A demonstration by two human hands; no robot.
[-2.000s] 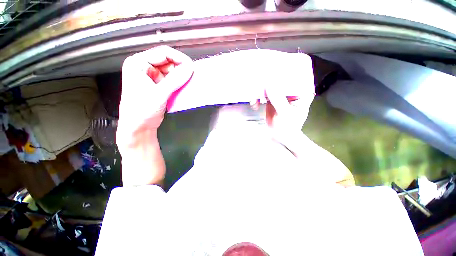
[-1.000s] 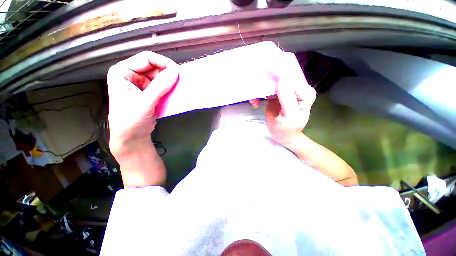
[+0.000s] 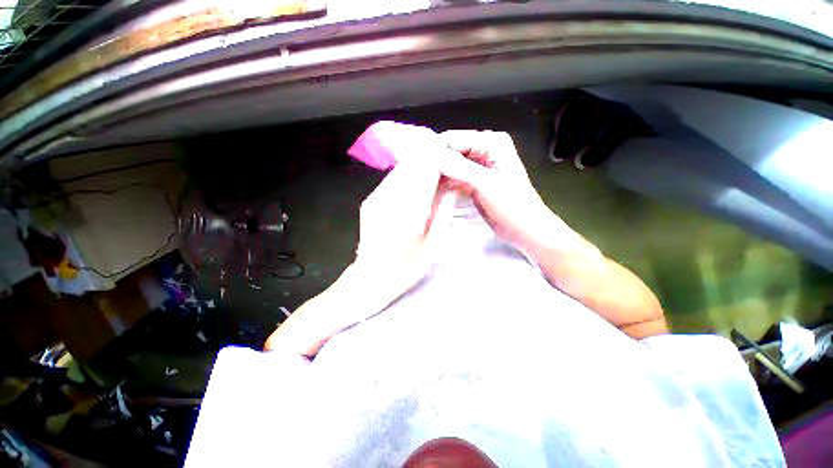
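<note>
A pink fabric piece point(image 3: 382, 146) is held in front of my chest at upper middle. It looks nearly white where the light hits it, and its pink end sticks out to the left of my hands. My left hand point(image 3: 411, 187) is around the fabric, washed out by the light. My right hand point(image 3: 482, 169) touches my left hand with its fingers curled in at the fabric's right end. How the fabric is folded between the hands is hidden.
A window ledge point(image 3: 301, 59) curves across the top. A metal fan-like object point(image 3: 233, 228) stands at left near a beige box point(image 3: 114, 219). Dark shoes point(image 3: 594, 132) and a large pale roll or sheet point(image 3: 703, 174) lie at right. Scraps lie on the green floor point(image 3: 676, 247).
The hands were apart with the fabric stretched between them. They have come together and lower, and the fabric is bunched or folded, with only a short end showing.
</note>
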